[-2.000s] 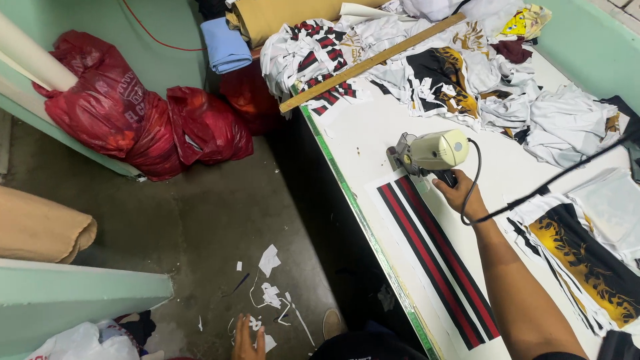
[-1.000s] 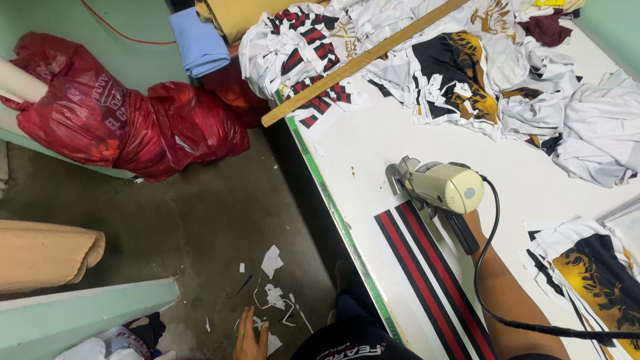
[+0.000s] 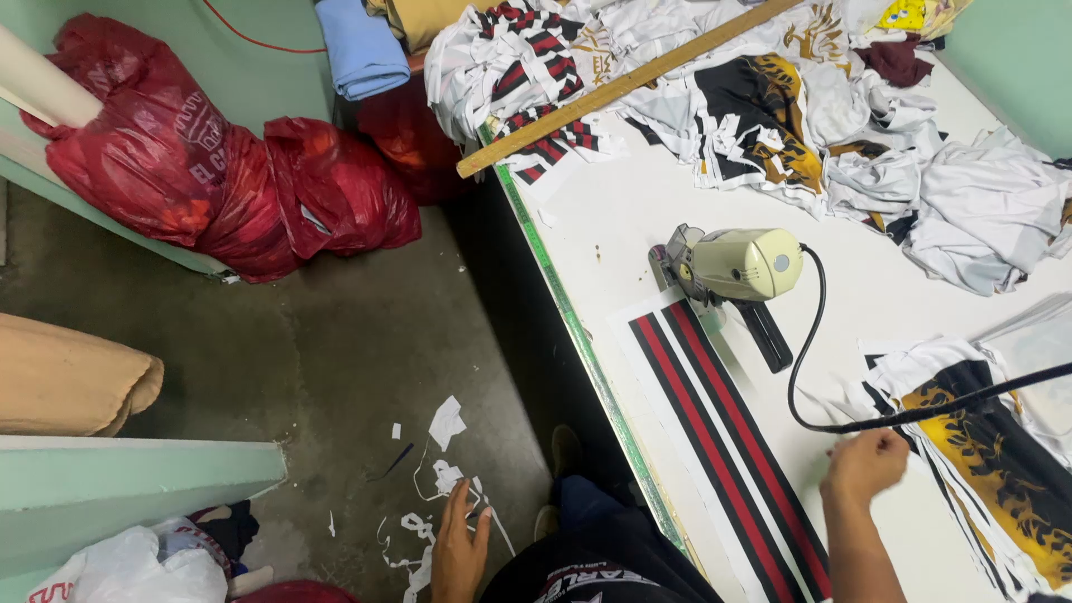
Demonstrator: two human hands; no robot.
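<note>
An electric rotary fabric cutter (image 3: 737, 264) with a cream motor housing stands on the white table, its black handle free of any hand. Near its cord, my right hand (image 3: 867, 465) is loosely curled; whether it touches the cord I cannot tell. Black, red and white striped fabric strips (image 3: 712, 419) lie flat between the table's edge and that hand, their top end by the cutter's base. My left hand (image 3: 461, 536) hangs over the floor beside the table, fingers partly spread, holding nothing. Black and yellow flame-print fabric pieces (image 3: 988, 469) lie to the right of my right hand.
A long wooden ruler (image 3: 628, 84) lies across heaped fabric (image 3: 871, 109) at the table's far side. Red plastic bags (image 3: 209, 167) stand against the wall at left. White scraps (image 3: 446, 423) litter the floor. A brown roll (image 3: 67, 377) and a green partition (image 3: 142, 473) are at left.
My right hand has let go of the cutter's handle and moved back toward me, near the cord. The cutter stays at the top end of the striped strips.
</note>
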